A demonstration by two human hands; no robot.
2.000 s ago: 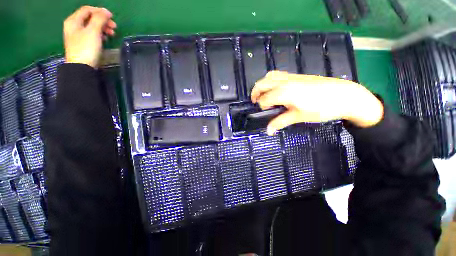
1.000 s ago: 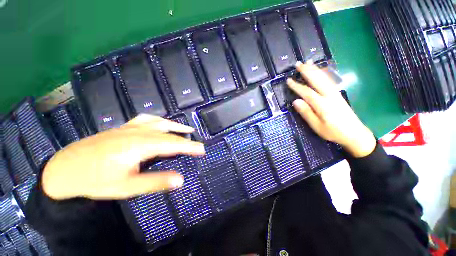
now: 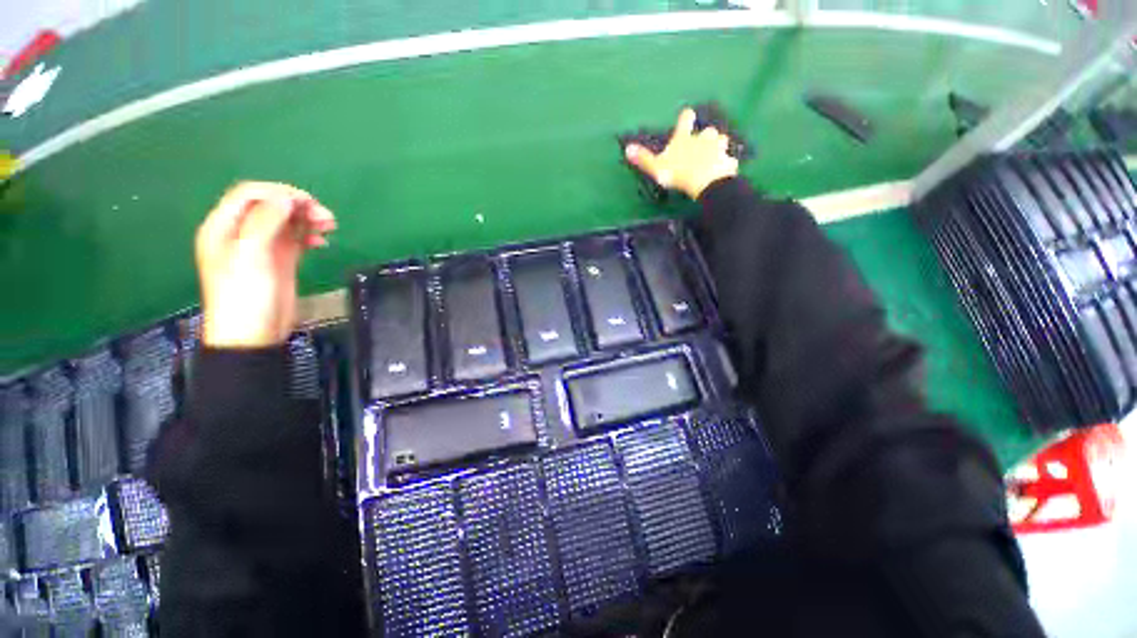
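A black blister tray (image 3: 369, 505) lies in front of me. The visible back-row pockets hold matte black phone-shaped covers (image 3: 542, 305) with small pale logos. Two middle-row pockets hold sideways covers (image 3: 630, 391). Visible front-row pockets are ribbed and empty. My left hand (image 3: 256, 256) is raised beyond the tray's left back corner, loosely curled, with nothing visible in it. My right hand (image 3: 686, 156) is over dark parts (image 3: 723, 128) on the green belt, thumb and fingers spread; whether it grips one is hidden. My right sleeve covers the tray's right end.
Ribbed empty trays (image 3: 87, 418) are at left. A tall stack of black trays (image 3: 1035, 287) stands at right, with a red stool (image 3: 1066, 480) below it. More black parts (image 3: 839, 117) lie on the green belt (image 3: 436, 137), which has a white line along it.
My right hand has left the tray and reached out over the belt. My left hand has lifted off the tray to its back left. Two sideways covers now show uncovered.
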